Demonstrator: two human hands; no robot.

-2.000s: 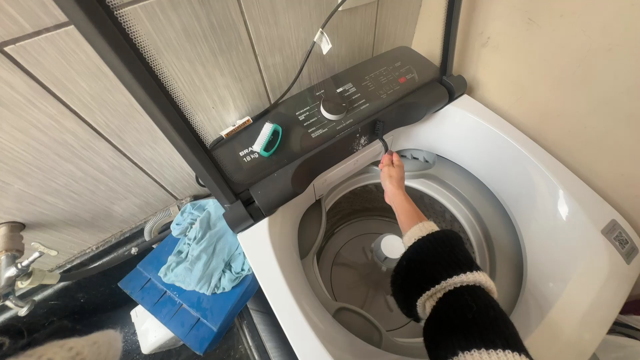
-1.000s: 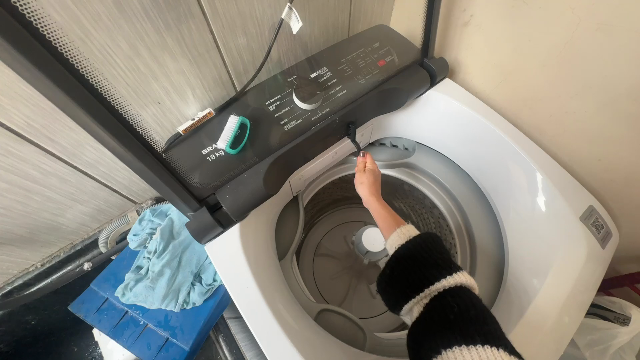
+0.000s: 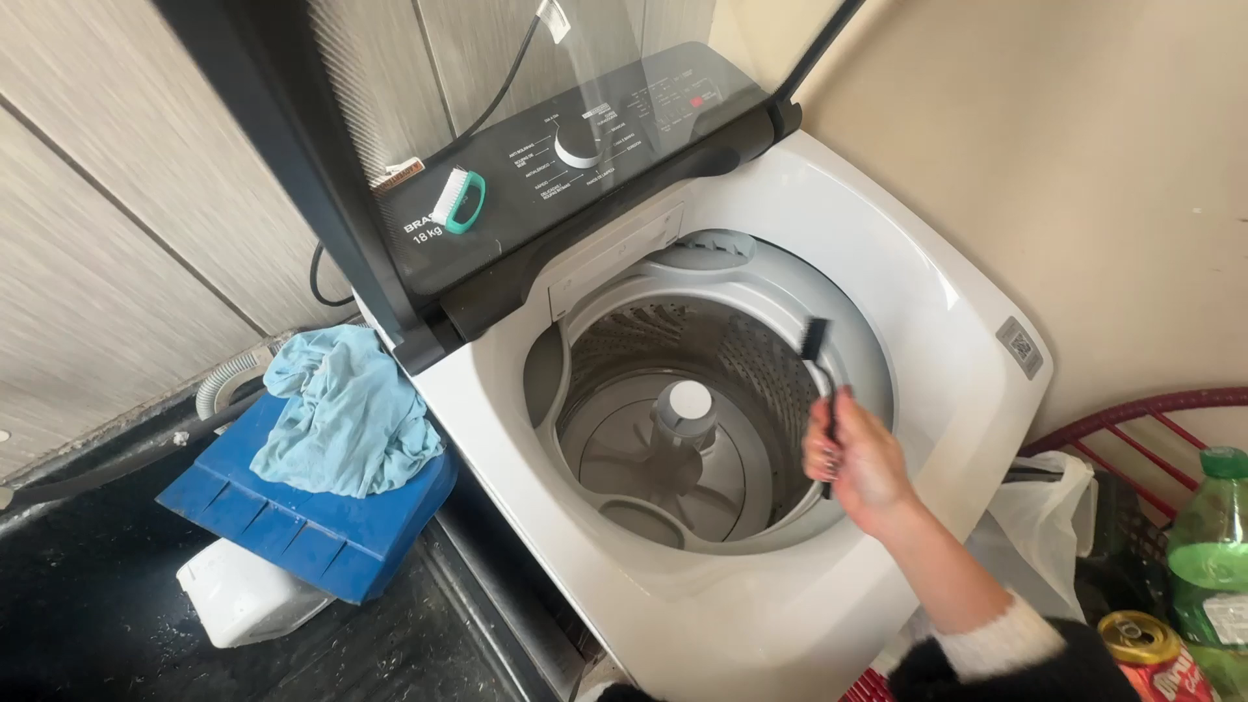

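Note:
My right hand (image 3: 858,458) is closed around the handle of a small black brush (image 3: 815,341), its bristled head raised above the right rim of the tub in a white top-loading washing machine (image 3: 975,390). The machine's lid (image 3: 366,175) stands up. Inside the steel drum (image 3: 702,341) is a grey agitator with a white cap (image 3: 690,400). A white-bristled brush with a teal handle (image 3: 466,202) lies on the dark control panel (image 3: 673,117), left of the dial (image 3: 577,146). My left hand is not in view.
At left, a light blue cloth (image 3: 341,419) lies on a blue plastic piece (image 3: 292,531) over a white container (image 3: 239,595) in a black sink (image 3: 88,585). At right are a plastic bag (image 3: 1043,517), a red rack (image 3: 1150,409), a green bottle (image 3: 1209,556) and a can (image 3: 1150,653).
My right hand has moved from beside the hinge at the back of the tub to its right rim, with the black brush in it. The teal-handled brush has stayed on the panel.

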